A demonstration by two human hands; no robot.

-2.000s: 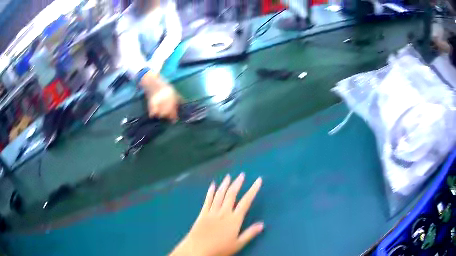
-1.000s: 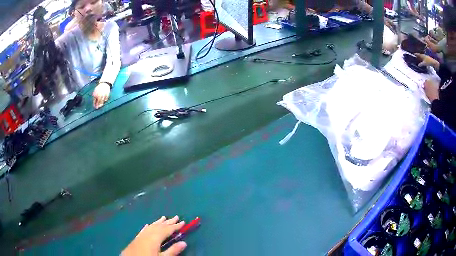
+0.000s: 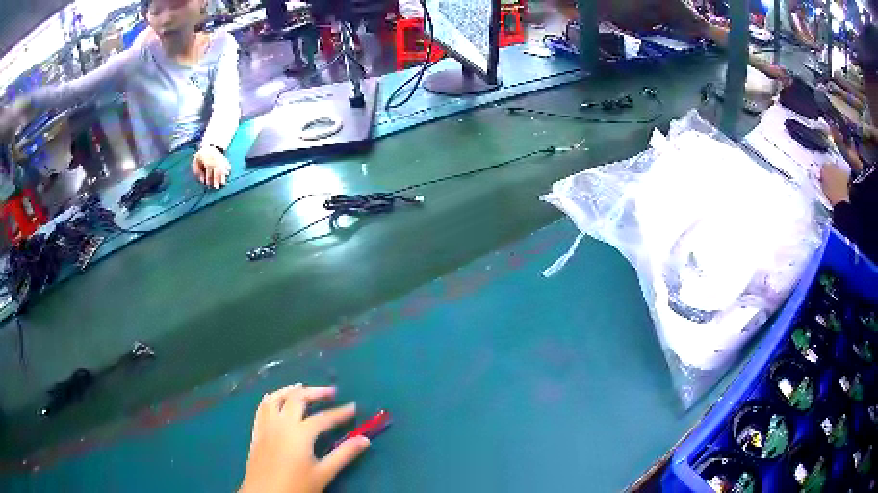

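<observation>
A red screwdriver point(image 3: 372, 425) lies on the teal mat point(image 3: 501, 385) at the bottom centre. My left hand point(image 3: 300, 438) is palm down just left of it. Its fingers are apart and slightly curled, with the thumb crossing over the near part of the tool. The tool's near end is hidden by the hand, and I see no closed grip on it. My right hand is out of the picture.
A clear plastic bag point(image 3: 717, 236) with white parts lies at right. A blue crate point(image 3: 685, 472) of black-and-green units stands at lower right. Black cables point(image 3: 371, 203) lie on the dark green strip point(image 3: 452, 231). A person point(image 3: 197, 87) is across the bench.
The view has swung and steadied since the blurred first frame. Against one second ago, my left hand's fingers are raised and more spread beside the screwdriver. The person opposite has stretched out an arm.
</observation>
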